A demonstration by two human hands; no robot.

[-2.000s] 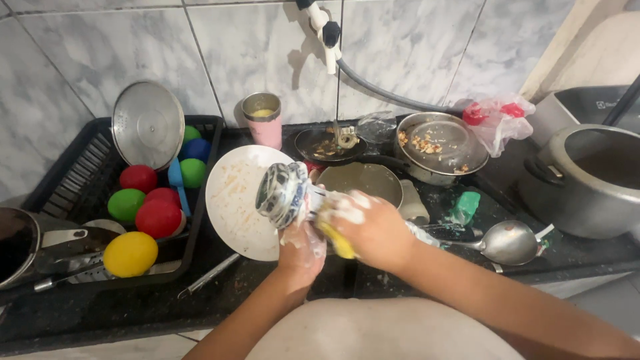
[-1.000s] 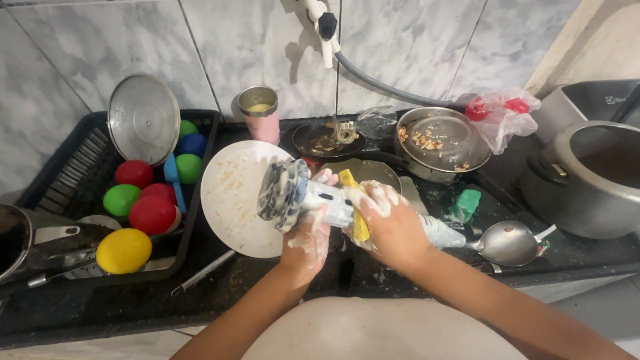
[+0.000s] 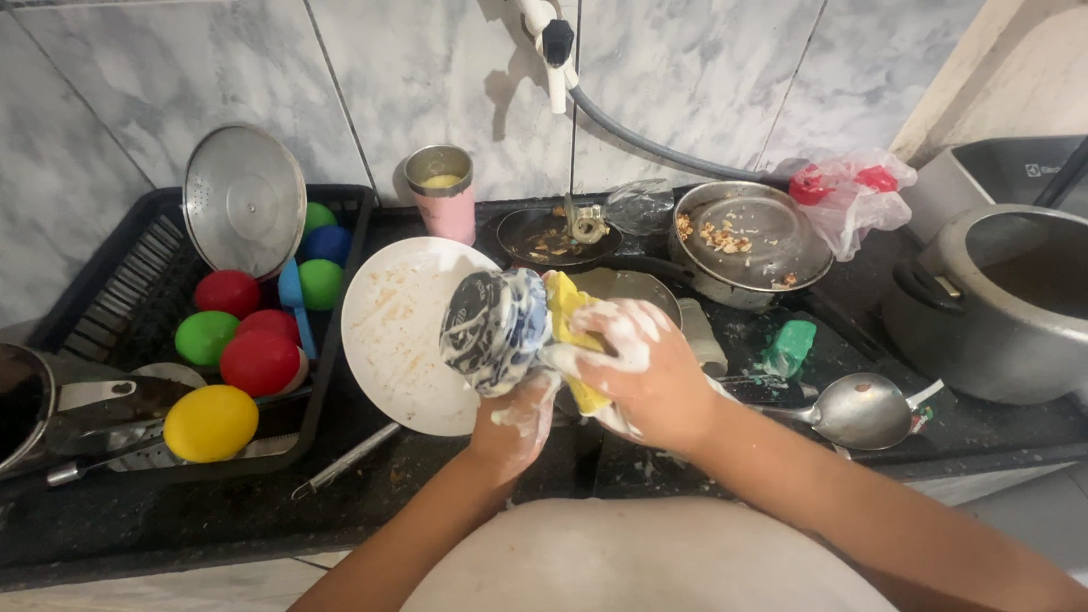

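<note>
My left hand (image 3: 520,418), wet with suds, grips a soapy appliance part (image 3: 495,331) with a dark, round end and a pale body; its exact kind is not clear. Pressed against its body is a yellow sponge (image 3: 578,340), held in my foam-covered right hand (image 3: 637,370). Behind and left of the part lies a white plate (image 3: 408,340) with food residue. A pot lid or pan (image 3: 633,289) is partly hidden behind my right hand.
At left, a black dish rack (image 3: 327,399) holds a metal lid (image 3: 246,200) and coloured balls or cups. Along the wall stand a pink tumbler (image 3: 446,204), a small dirty pan (image 3: 544,246) and a metal pan (image 3: 752,246). A ladle (image 3: 863,410) and large pot (image 3: 994,314) are at right.
The appliance part's dark end has turned, and its long pale body, plain a second ago, is now mostly hidden by my right hand and the sponge. Both hands keep their hold.
</note>
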